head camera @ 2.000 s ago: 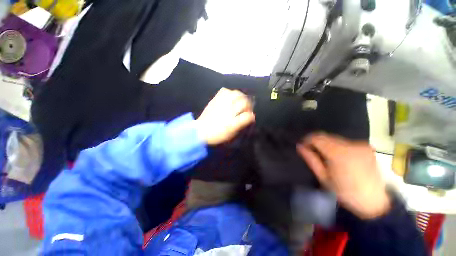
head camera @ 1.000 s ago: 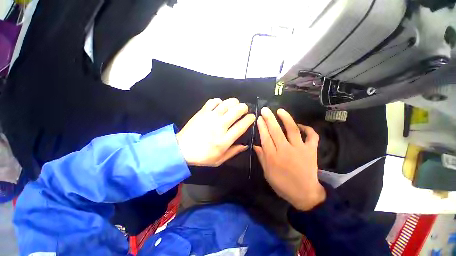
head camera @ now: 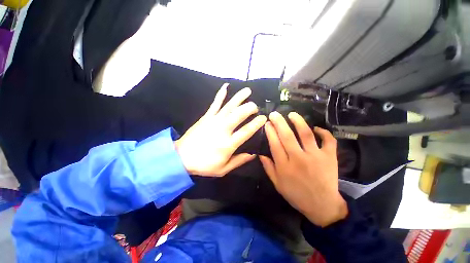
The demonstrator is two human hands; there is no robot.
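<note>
A large black garment panel (head camera: 149,115) lies over the machine table and hangs over its front edge. My left hand (head camera: 222,134) lies flat on the panel with its fingers spread. My right hand (head camera: 304,162) lies flat beside it, fingers pointing up the picture. The fingertips of both hands nearly meet along a thin line in the cloth, just in front and left of the machine's needle area (head camera: 285,94). Whether the fingertips pinch any cloth is hard to see.
The sewing machine head (head camera: 381,56) fills the upper right. A dark rectangular object (head camera: 449,184) lies on the white table (head camera: 412,205) at the right. A pale piece (head camera: 361,187) shows under the panel's edge. Red basket parts (head camera: 427,245) show below.
Both hands came together at the thin line in the cloth, then stayed there. Since one second ago, the left fingers have spread. The view has moved closer to the machine head.
</note>
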